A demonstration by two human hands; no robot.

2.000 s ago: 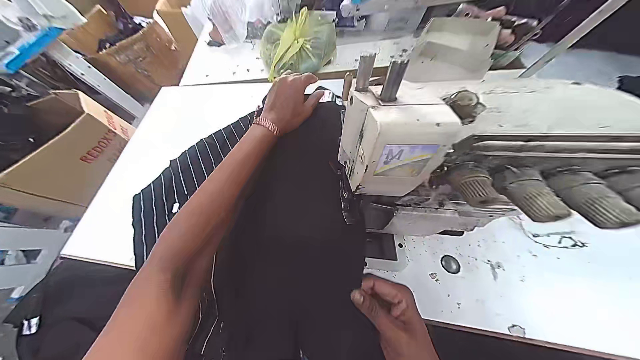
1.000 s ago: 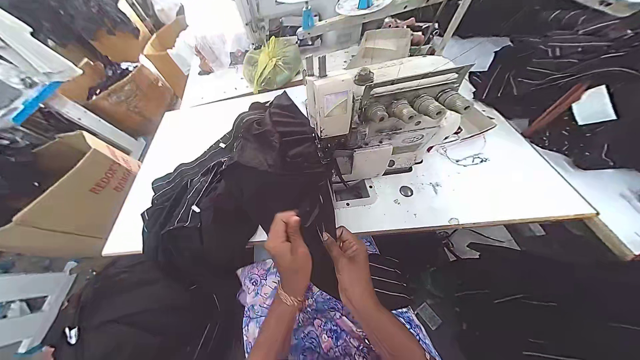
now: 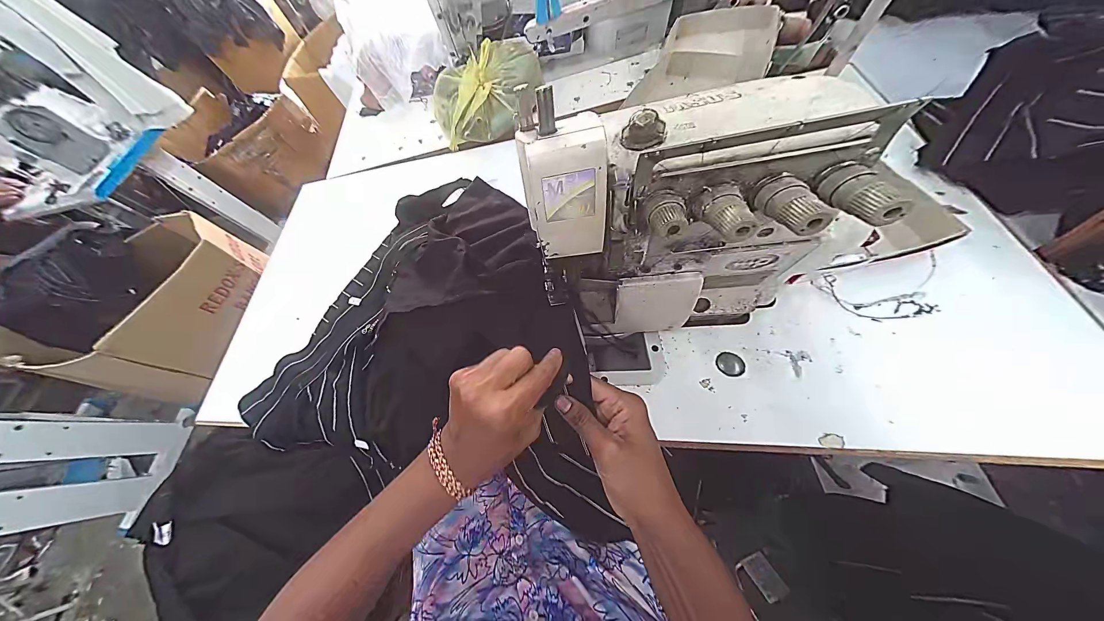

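Black fabric [image 3: 466, 336] lies bunched on the white table, its right edge at the needle area of the overlock sewing machine [image 3: 569, 190]. My left hand [image 3: 500, 405], with a bracelet at the wrist, pinches the fabric near its right edge, in front of the machine. Close beside it, my right hand [image 3: 612, 431] grips the same edge between thumb and fingers. Below the hands the fabric hangs over the table's front edge and shows pale stripes. The fingertips partly hide the spot they hold.
The white table [image 3: 862, 388] carries loose thread at the right. Behind stands a tied green bag [image 3: 487, 95]. A cardboard box [image 3: 172, 302] with dark cloth is at the left, and striped dark fabric [image 3: 1026, 129] lies at the far right.
My left hand was far up on the fabric beside the machine and is now near my right hand at the front edge. The fabric, flat before, is bunched. The view has shifted.
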